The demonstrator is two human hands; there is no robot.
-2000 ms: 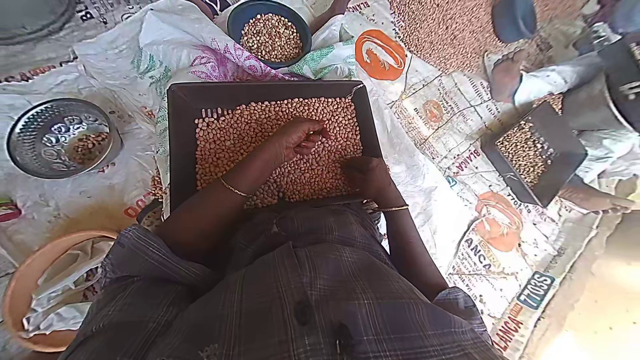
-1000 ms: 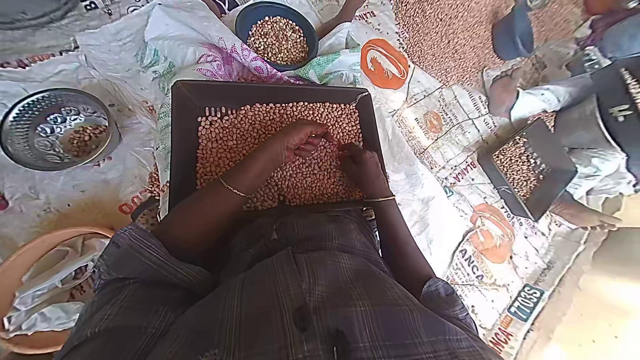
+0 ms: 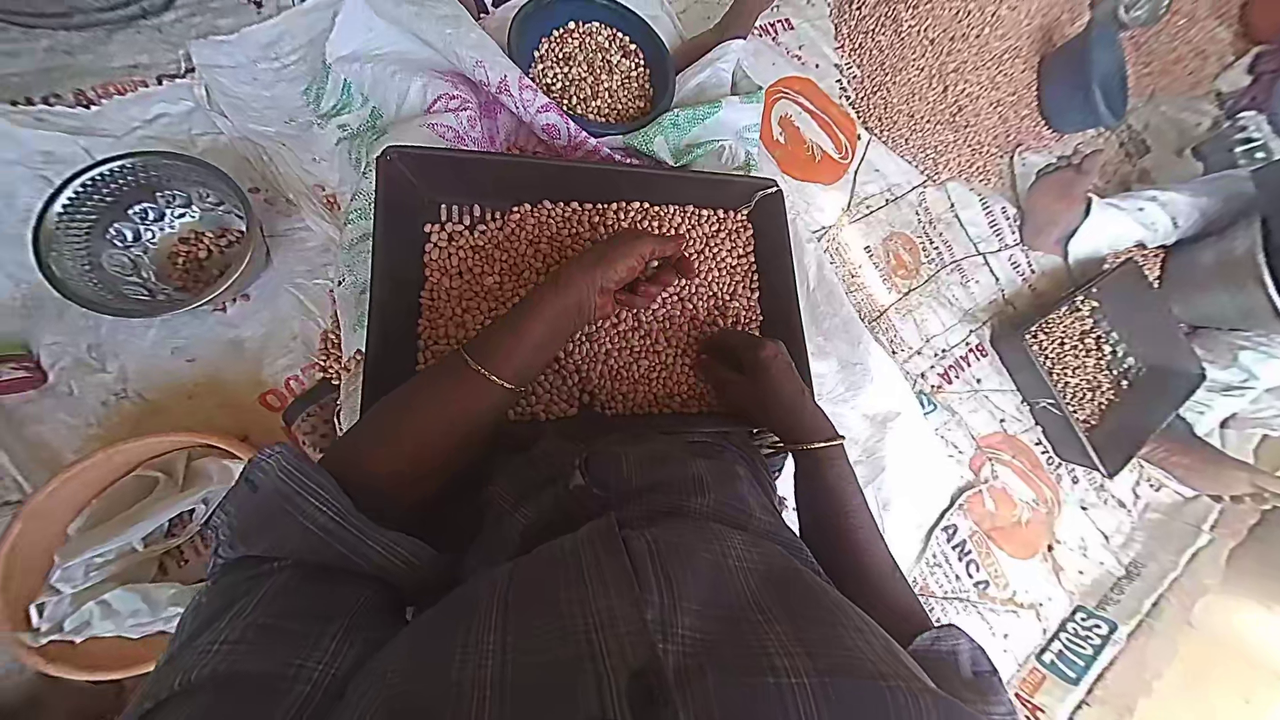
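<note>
A dark rectangular tray lies against my lap, its bottom covered with reddish-tan shelled nuts that look like peanuts. My left hand is above the middle of the nuts, its fingers curled; whether it holds a nut cannot be told. On the right side of the tray my right hand is lowered to the nuts near the front corner, with its fingertips in shadow. Both wrists bear thin bangles.
A blue bowl of pale nuts sits beyond the tray. At left are a metal bowl with some nuts and an orange basin. Another person's feet and a second tray are at right. Printed sacks cover the ground.
My right hand has dropped from beside my left hand back to the nuts at the tray's right side, near where it was two seconds ago. My left hand stays over the middle.
</note>
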